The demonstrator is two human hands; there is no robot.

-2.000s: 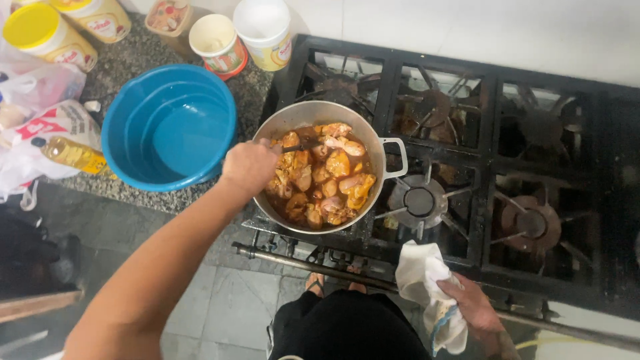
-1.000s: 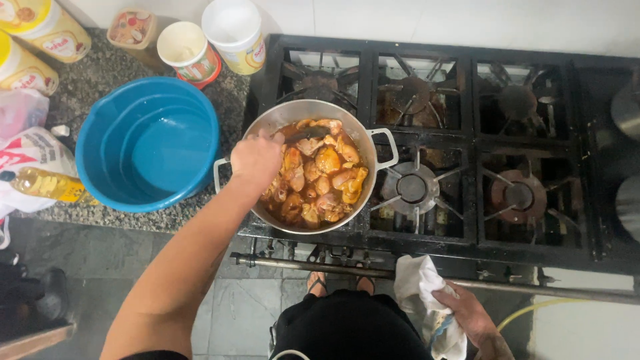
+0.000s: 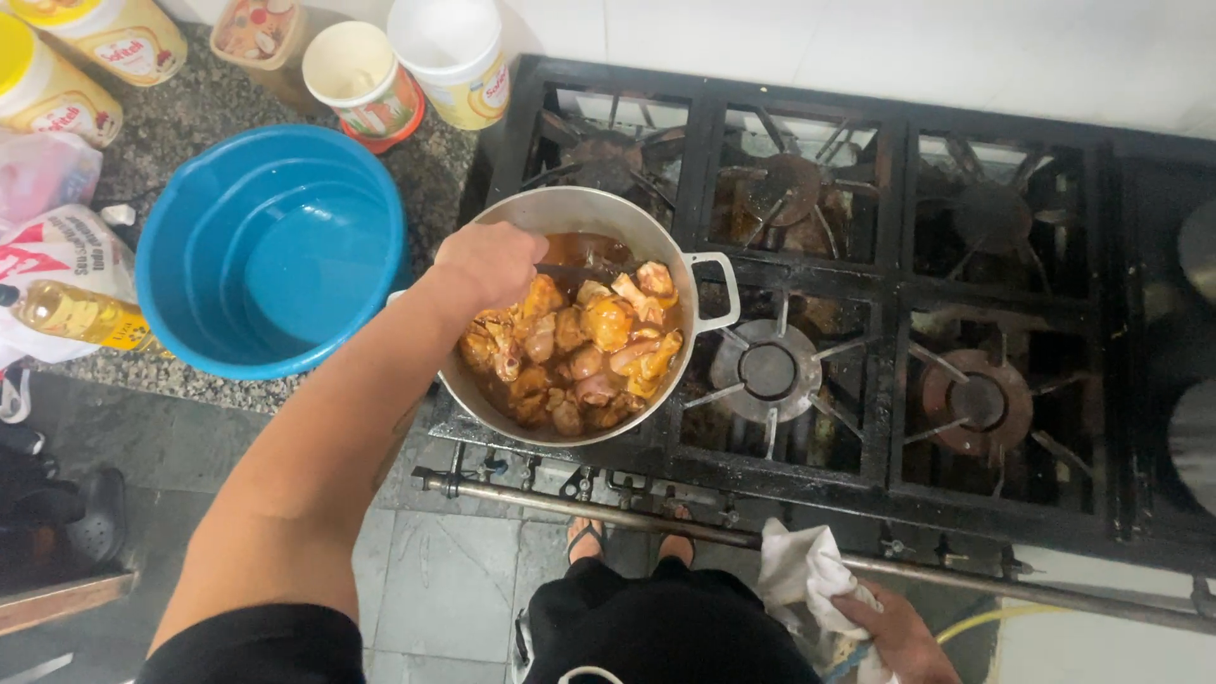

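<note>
My left hand (image 3: 499, 261) is closed over the left part of an aluminum pot (image 3: 570, 439), gripping a utensil whose dark end dips into the brown liquid; most of the utensil is hidden. Chicken pieces (image 3: 608, 323) coated in orange-brown sauce fill the front and right of the pot, while liquid shows at the back. The pot stands at the left end of a black gas stove (image 3: 893, 313). In my right hand (image 3: 888, 622), low on the right by the stove's front rail, is a white cloth (image 3: 807, 575), bunched up.
Left of the pot, a blue plastic basin (image 3: 271, 252) sits on the granite counter (image 3: 190, 114). Behind it are open plastic tubs (image 3: 446, 66) and a container (image 3: 258, 38). An oil bottle (image 3: 81, 313) lies near plastic bags. A metal rail (image 3: 608, 513) runs along the stove's front.
My left hand has moved within the pot, and the chicken has shifted toward the front, with more liquid showing at the back. My right hand still holds the cloth.
</note>
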